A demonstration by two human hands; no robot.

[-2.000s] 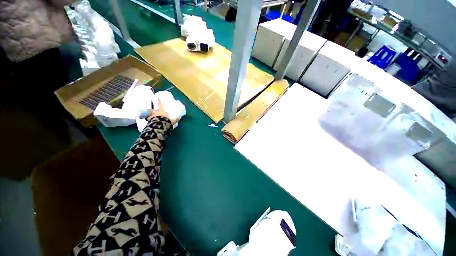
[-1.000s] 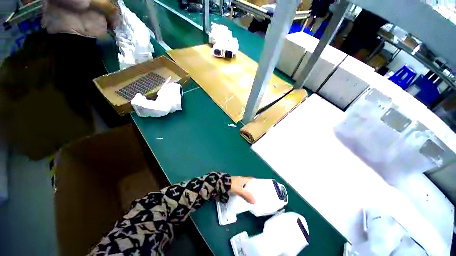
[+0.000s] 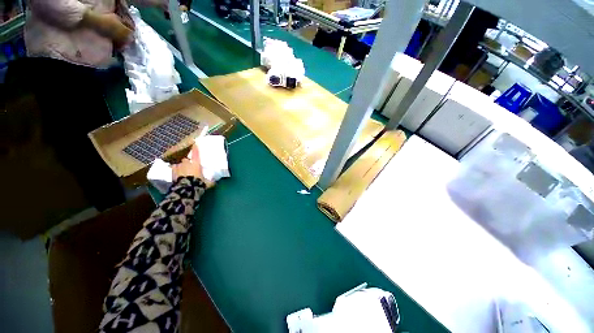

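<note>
My left hand (image 3: 187, 170) reaches out at the left end of the green bench and holds a white security camera (image 3: 212, 158) beside the brown tray box. The fingers lie over its white body, and part of the camera is covered by the hand. Another white security camera (image 3: 358, 313) lies on the green mat at the bottom of the view, cut off by the edge, with its dark face to the right. My right hand is not in view.
A shallow brown tray box (image 3: 107, 144) with a dark grid stands at left. Brown board (image 3: 260, 110) with more white cameras (image 3: 283, 65) lies behind. A metal post (image 3: 365, 97) rises beside rolled cardboard (image 3: 361, 175). A person (image 3: 71, 39) stands at upper left; an open carton (image 3: 98, 260) is below.
My left hand has left the camera it was placing at the near part of the bench and moved back to the one by the tray box. The view has shifted, leaving one near camera visible.
</note>
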